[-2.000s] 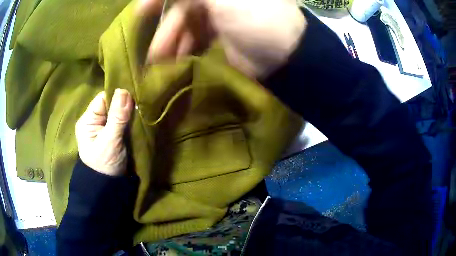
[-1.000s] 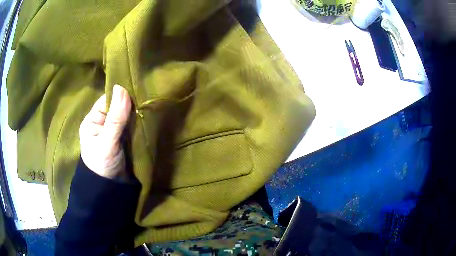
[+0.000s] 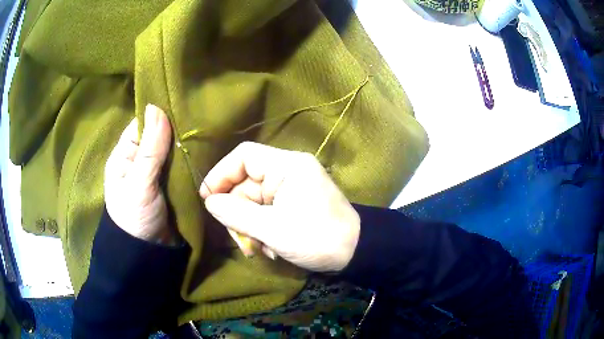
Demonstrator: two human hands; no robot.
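Observation:
A mustard-olive coat (image 3: 357, 145) covers much of the table and hangs over my lap. My left hand (image 3: 142, 175) grips a folded edge of it, thumb on top beside a short yellowish stitched spot. My right hand (image 3: 285, 205) is just right of that spot, thumb and forefinger pinched on a thin needle (image 3: 195, 173) that points up-left to the stitches. A yellow-olive thread (image 3: 339, 119) lies in a loop across the coat, from the stitches to the right and back to my right hand. The hand hides most of the flap pocket.
On the white table (image 3: 437, 126) at right lie dark red thread snips (image 3: 482, 78) and a black smartphone (image 3: 519, 58). A white cup (image 3: 499, 13) and a yellow printed bag (image 3: 450, 5) are at the far right. Blue floor shows beyond the table's near edge.
My right hand swept over the coat, left the view, and is now back low beside the left hand with the needle. The thread now loops out to the right. The left hand stays in place.

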